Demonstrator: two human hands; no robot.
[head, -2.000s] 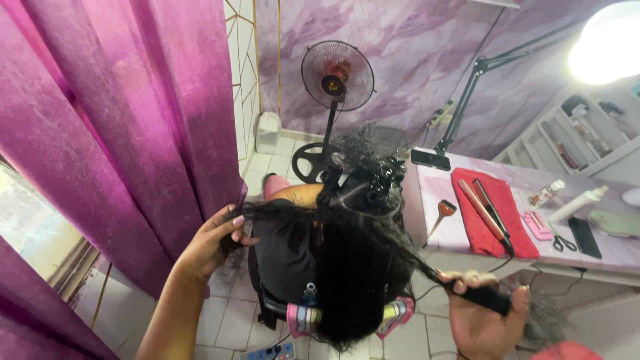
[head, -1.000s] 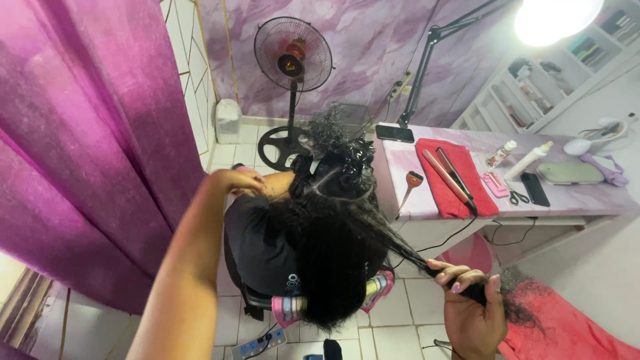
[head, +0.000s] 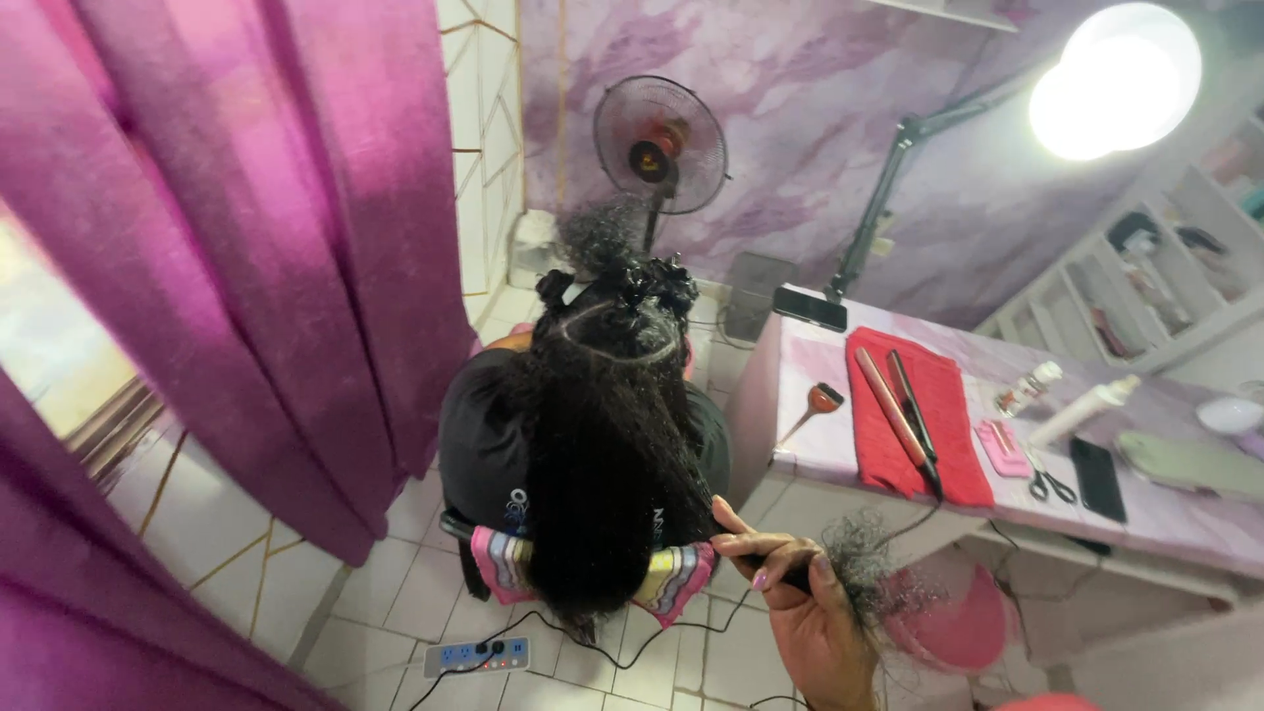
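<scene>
A person in a dark cape sits with their back to me, long dark hair (head: 592, 474) hanging down over the chair back. Clipped, curled sections (head: 662, 286) top the head, and a curved parting shows scalp. My right hand (head: 790, 583), at the lower right of the hair, has its fingers closed around a dark handle-like item, partly hidden, with a loose frizzy tuft of hair (head: 859, 573) beside the palm. My left hand is out of view.
Right, a marble-patterned table (head: 810, 444) bears a red towel (head: 918, 375) with a flat iron (head: 894, 410), a tint brush (head: 823, 398), scissors (head: 1049, 484), phones and bottles. A standing fan (head: 660, 148) is behind. A power strip (head: 477, 656) and cables lie on the floor. Purple curtains (head: 296, 247) hang left.
My left hand, at the person's shoulder a second ago, has left the view. My right hand has come closer to the hair hanging down the back, and the strand stretched out to it no longer shows.
</scene>
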